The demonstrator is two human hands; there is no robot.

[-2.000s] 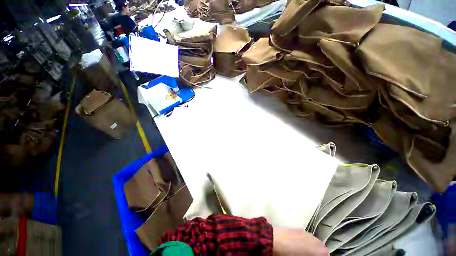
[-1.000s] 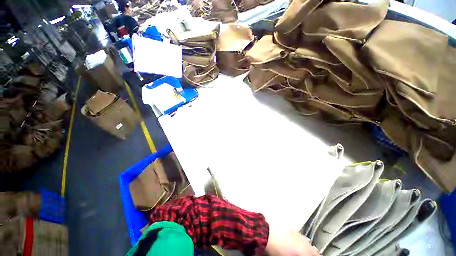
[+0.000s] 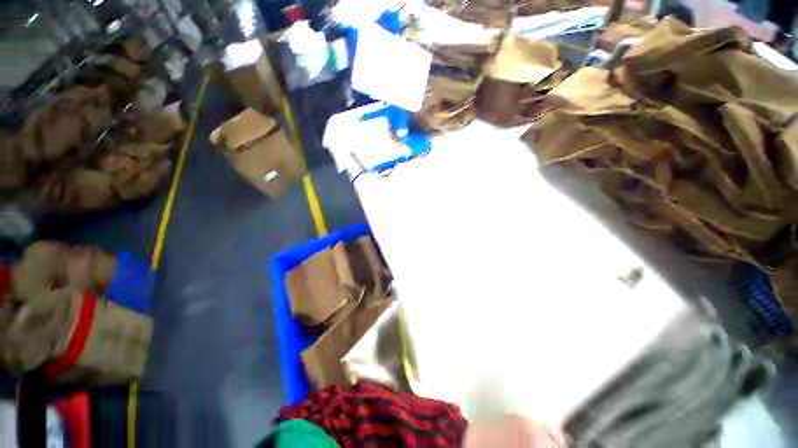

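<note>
A row of cream-grey fabric pieces (image 3: 652,389) stands in fanned folds at the near right end of the white table (image 3: 490,236); it is blurred. My left hand (image 3: 512,432) is at the bottom edge beside the folds, below a red and black plaid sleeve. It is blurred and cut off, and its fingers are hidden, so its grip does not show. My right hand is not in view. A pale piece with a yellow edge (image 3: 381,350) hangs at the table's left side.
Brown fabric pieces (image 3: 700,131) are heaped behind the table. A blue bin (image 3: 282,315) with brown pieces stands on the left. A small blue tray (image 3: 407,150) is at the far table end. A carton (image 3: 262,157) stands between yellow floor lines.
The view has turned, so the table and bins sit further right and the floor at left shows more. The folds have blurred. My left hand stays low by the folds.
</note>
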